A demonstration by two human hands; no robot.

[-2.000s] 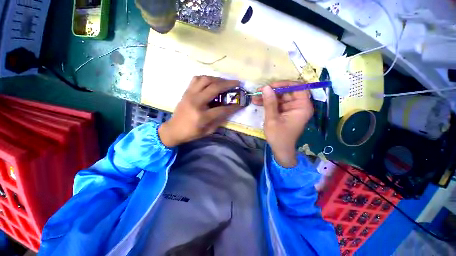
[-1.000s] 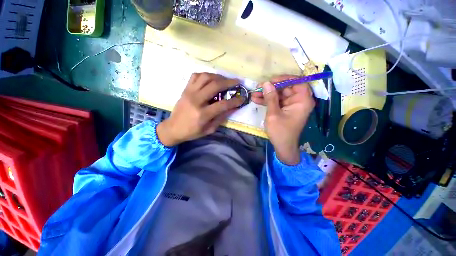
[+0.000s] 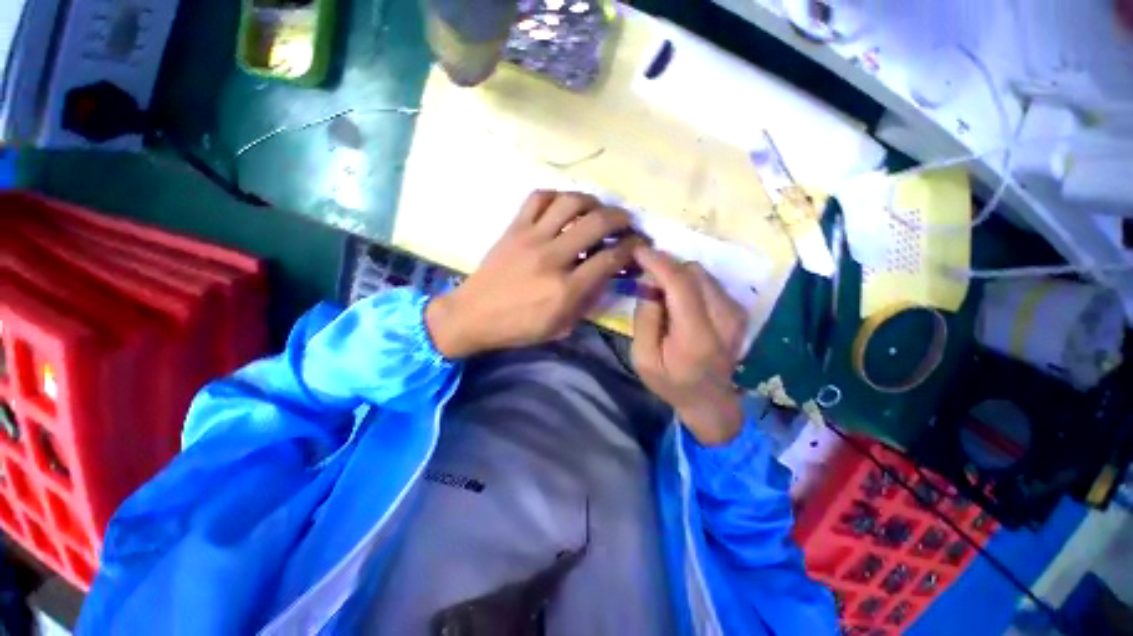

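My left hand [image 3: 534, 280] is closed around the small round watch case [image 3: 582, 252], above the white sheet on the pale yellow mat [image 3: 497, 131]. The fingers cover most of the case; only dark, shiny bits show between them. My right hand [image 3: 686, 326] is against the right side of the case, fingers bent. A short purple piece of the slim tool [image 3: 626, 286] shows at its fingertips; the rest of the tool and its tip are hidden.
A tray of silvery parts [image 3: 555, 44] and a dark rounded object [image 3: 472, 37] are at the top. The green box [image 3: 287, 40] is upper left. Red foam trays [image 3: 137, 311] stand left; another [image 3: 888, 540] lies lower right. The tape ring [image 3: 900, 348] and dark tool [image 3: 825, 292] are right.
The purple tool no longer sticks out to the upper right. My right hand has turned and moved in towards my left, and the case is more covered. The view has shifted slightly.
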